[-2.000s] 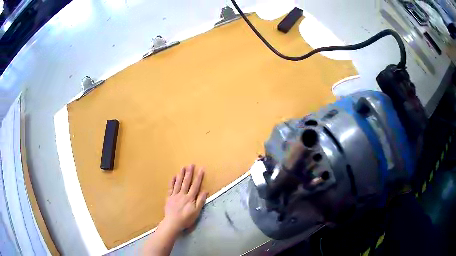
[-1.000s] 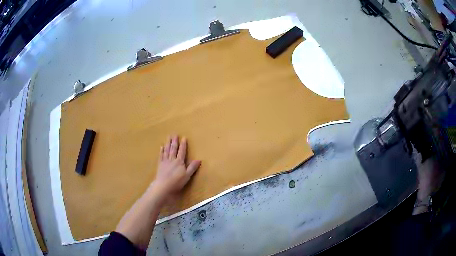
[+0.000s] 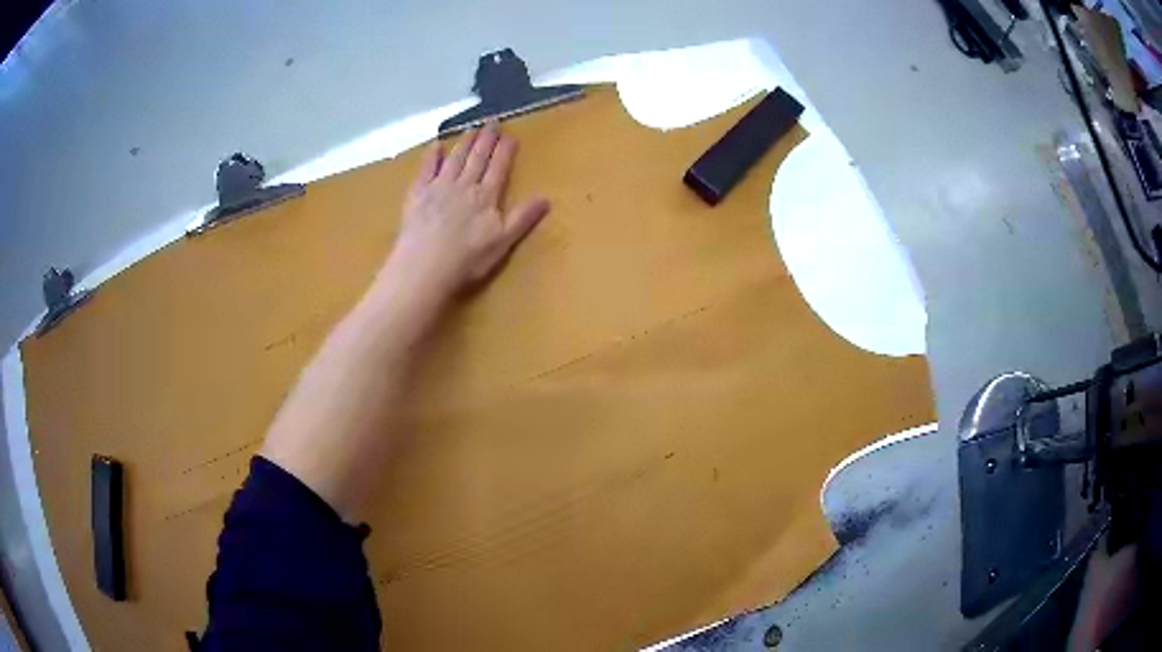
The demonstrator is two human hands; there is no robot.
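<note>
The tan pattern sheet (image 3: pixel 573 420) lies on white fabric plies (image 3: pixel 847 248), which show beyond its upper, left and right edges. My left hand (image 3: pixel 465 217) rests flat on the sheet with fingers spread, fingertips just below a dark clamp (image 3: pixel 503 96) on the upper edge. It holds nothing. The cutting machine (image 3: pixel 1128 408) is cut off at the right edge. Its grey base plate (image 3: pixel 1013 522) is on the table, right of the pattern. Part of my right arm (image 3: pixel 1104 596) shows dimly below the machine; the hand's grip is not discernible.
Two more clamps (image 3: pixel 240 191) (image 3: pixel 59 293) hold the upper left edge. Dark bar weights lie on the sheet at upper right (image 3: pixel 745 147) and lower left (image 3: pixel 110 529). A cable (image 3: pixel 1102 153) and assorted tools (image 3: pixel 1121 77) are at the upper right of the grey table (image 3: pixel 968 217).
My left hand has moved from the sheet's lower part to its upper edge. The machine has moved from the near edge to right of the pattern. The view has shifted and looks closer.
</note>
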